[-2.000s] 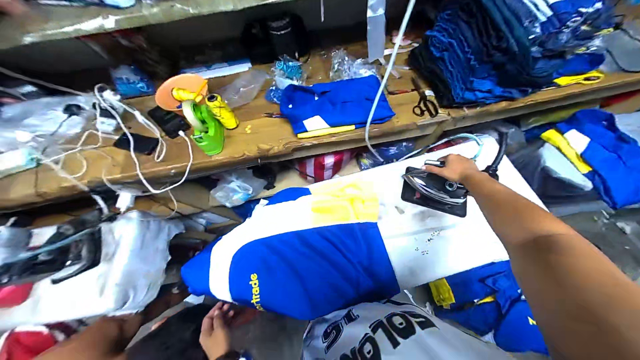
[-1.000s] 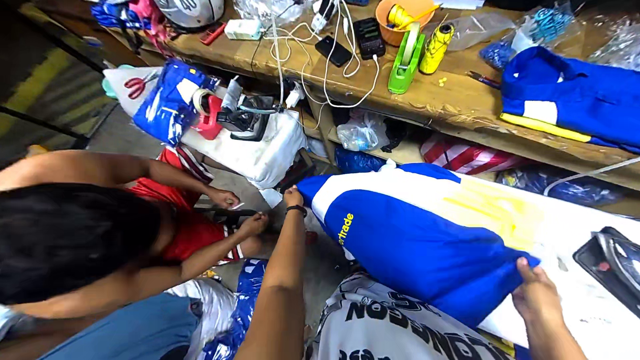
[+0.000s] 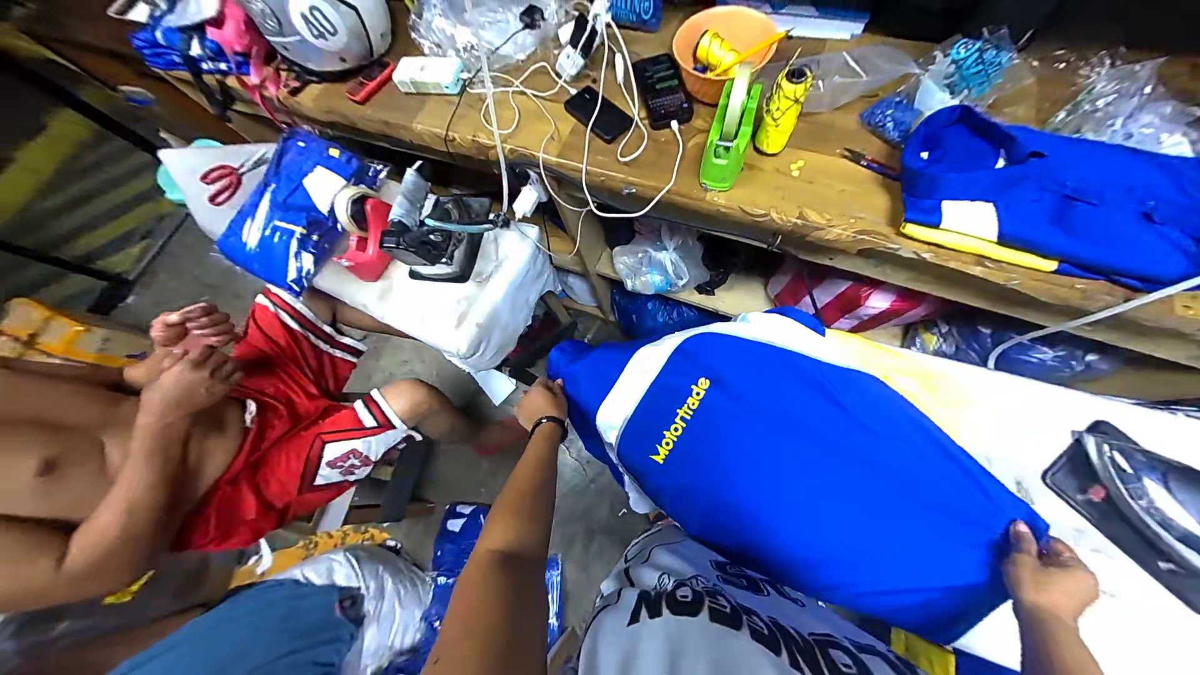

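Note:
A blue garment [image 3: 806, 450] with a white band and yellow lettering lies stretched over a long white ironing board [image 3: 994, 403]. At its far left end my left hand [image 3: 544, 403], with a dark bracelet on the wrist, grips the cloth's edge. The lower right corner of the cloth is pinched between the thumb and fingers of my right hand [image 3: 1045, 567]. An electric iron [image 3: 1139, 497] rests on the board to the right of my right hand, not touched by it. Part of the garment hangs over the board's near edge.
A seated person [image 3: 178, 441] is at the left, beside a padded board [image 3: 469, 309] with another iron [image 3: 436, 234]. Along the back, a wooden bench [image 3: 816, 206] holds a green tape dispenser [image 3: 729, 141], phones, cables and a folded blue garment [image 3: 1059, 197].
Two seconds ago my right hand held the iron's handle; now the iron stands alone and that hand holds the cloth. The garment's front lies flatter than a second ago. The view has swung left.

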